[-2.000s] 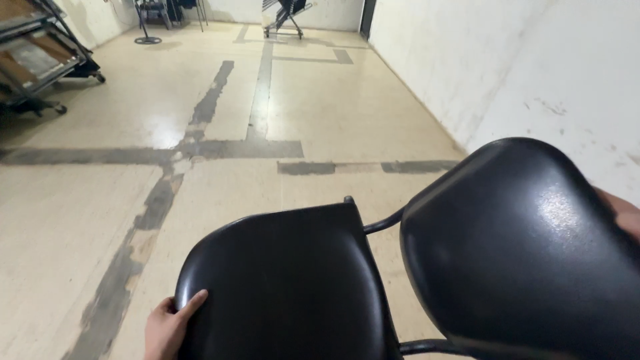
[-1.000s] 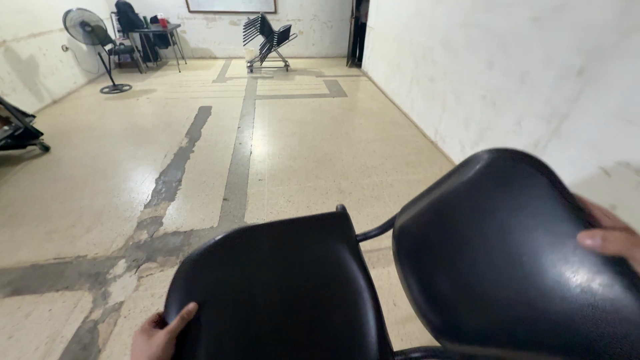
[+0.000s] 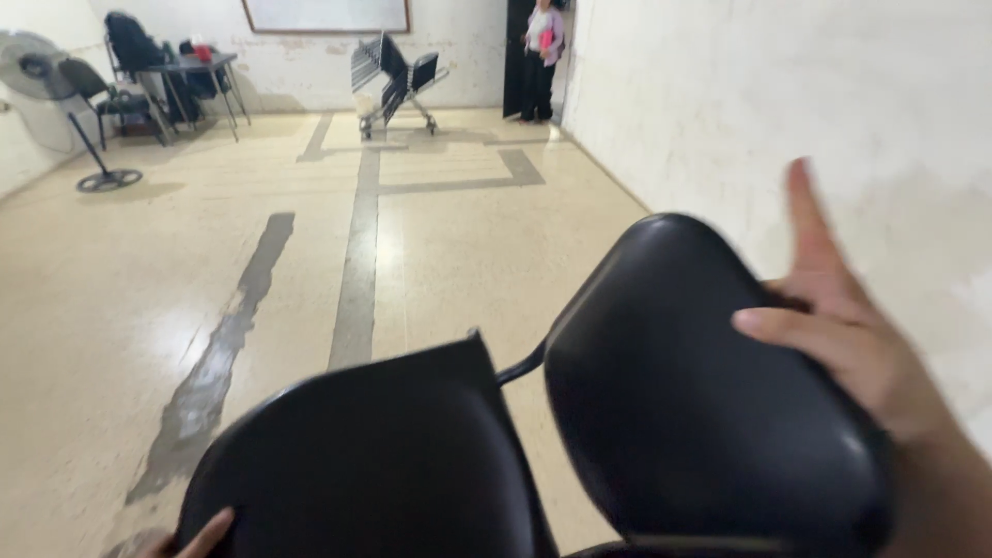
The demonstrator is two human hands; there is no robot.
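A black chair with a metal tube frame fills the lower part of the view, its seat [image 3: 372, 457] at the left and its backrest [image 3: 697, 387] at the right. My left hand [image 3: 190, 539] grips the seat's outer edge, mostly cut off by the bottom of the view. At the backrest's outer edge, my right hand [image 3: 841, 333] has its thumb over the front face and one finger raised away from it; its other fingers are hidden behind. A tube [image 3: 523, 368] joins seat and backrest.
Stacked black chairs [image 3: 391, 74] stand on a wheeled cart ahead. A person [image 3: 541, 62] is by the dark doorway. At the left are a pedestal fan [image 3: 108, 180], a chair [image 3: 85, 81] and a table [image 3: 190, 66]. A wall [image 3: 775, 101] runs along the right.
The view has moved up and forward, bringing the far wall closer. A person now shows fully at the doorway. One finger of my right hand has lifted from the backrest.
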